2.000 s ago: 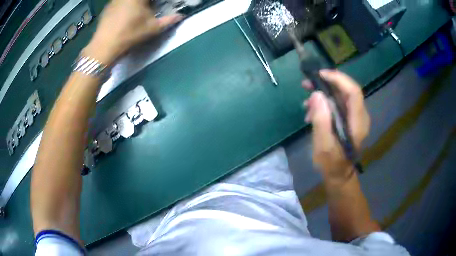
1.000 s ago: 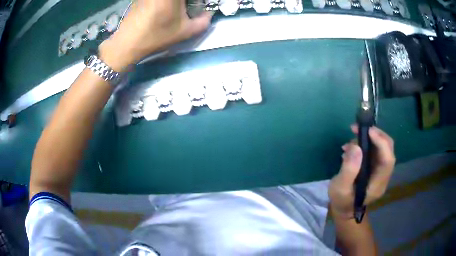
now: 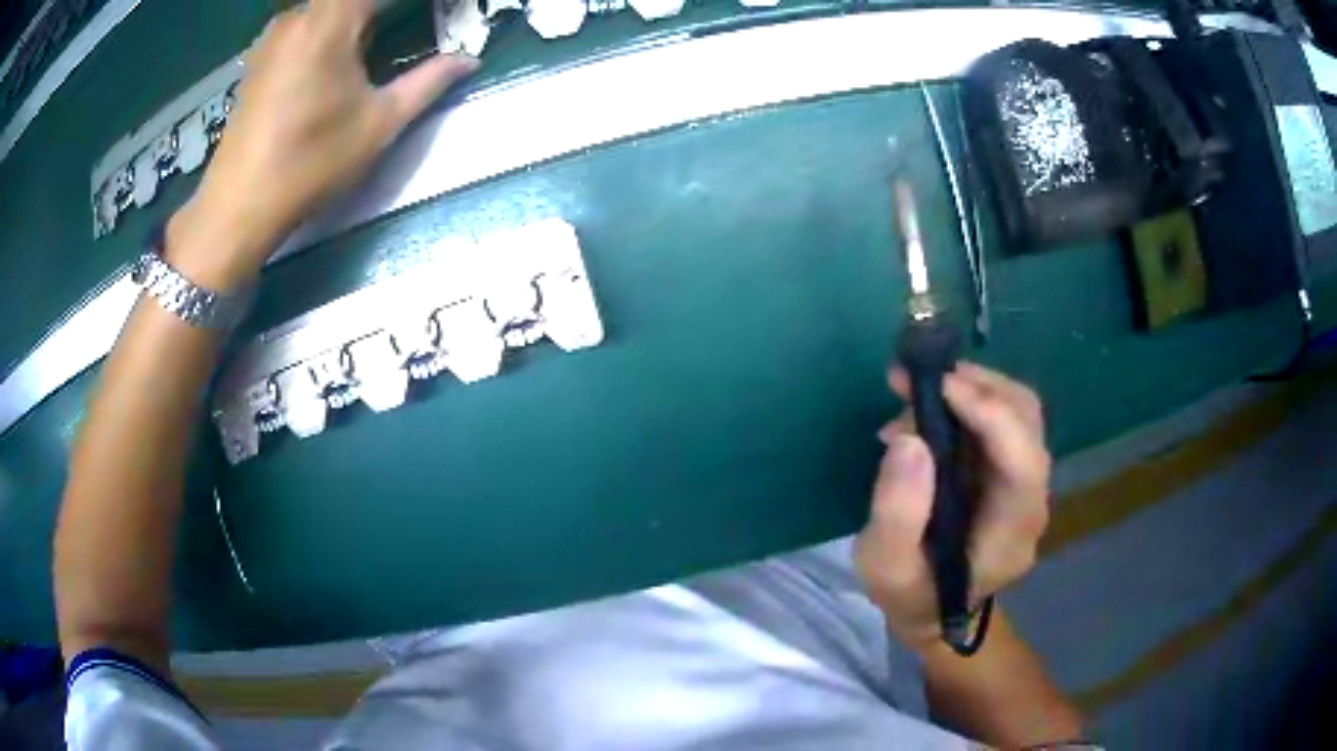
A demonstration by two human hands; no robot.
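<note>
My right hand holds the black soldering iron like a pen, its metal tip pointing up over the green mat, touching no panel. A whitish-silver board panel with a row of pale tabs and dark gaps lies on the mat left of centre. My left hand, with a metal watch on the wrist, is over the white rail beyond this panel, at the top edge. Its thumb is spread from the fingers, whose tips are partly out of sight; whether they hold anything is unclear.
More panels lie beyond the white rail. Slim silver tweezers lie right of the iron, beside a black stand with a glittering patch. A yellowish-olive square is beside it. A thin curved wire lies at the lower left.
The view has swung and shifted. My left hand stays beyond the rail at the top. The iron, still in my right hand, has moved from over the stand to over the mat.
</note>
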